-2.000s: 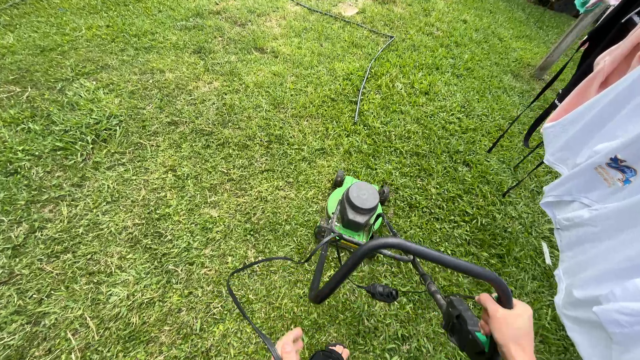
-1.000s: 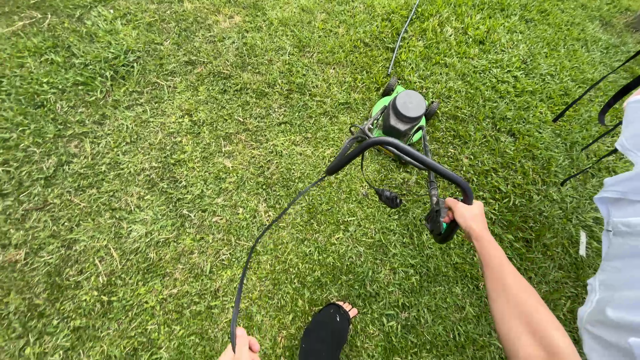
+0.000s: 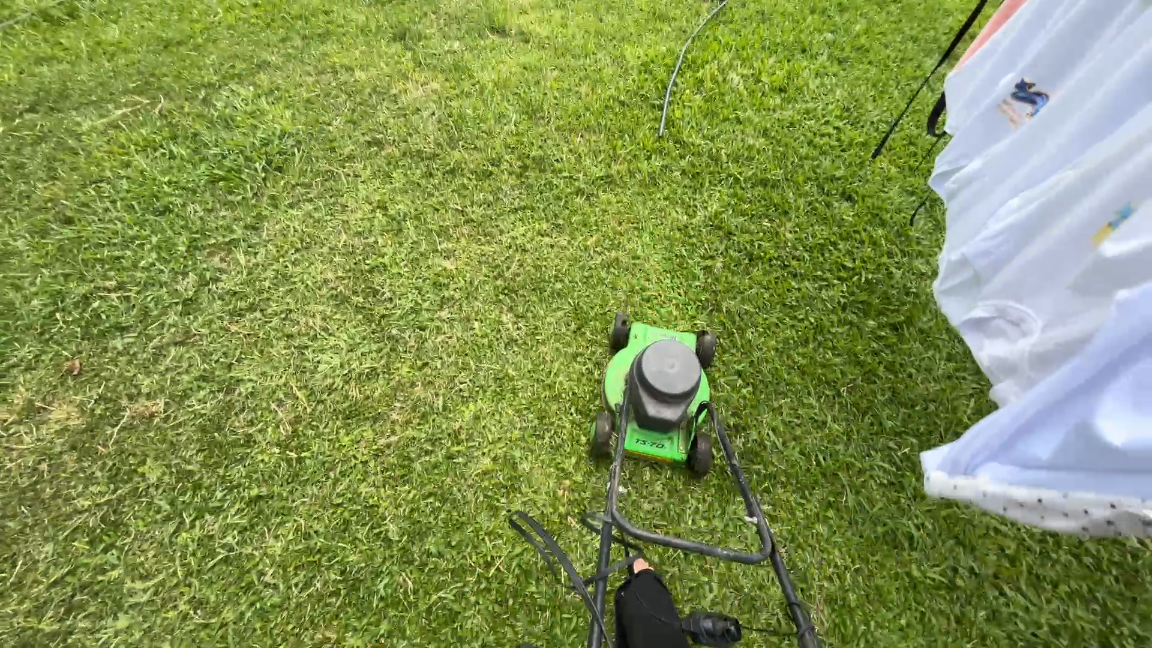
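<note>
A green electric lawn mower [image 3: 654, 396] with a dark motor cover stands on the grass, below and right of the view's middle. Its black tubular handle [image 3: 702, 546] runs down past the bottom edge, so the grip is out of sight. A black cable [image 3: 562, 558] loops at the handle's left side, and a black plug connector [image 3: 712, 627] hangs between the handle tubes. Neither my left hand nor my right hand shows, and what they hold is hidden. My foot in a black covering [image 3: 646, 607] shows between the tubes, toes forward.
White garments [image 3: 1026, 270] hang along the right side, with dark straps [image 3: 927, 81] beside them. A thin dark hose or cable [image 3: 678, 76] lies on the grass ahead of the mower. Grass [image 3: 315, 360] spreads over the ground to the left.
Both hands, seen one second ago on the mower's handle and on the cable, have left the view. The mower now points more nearly straight ahead, and the handle's upper bar has gone out of frame.
</note>
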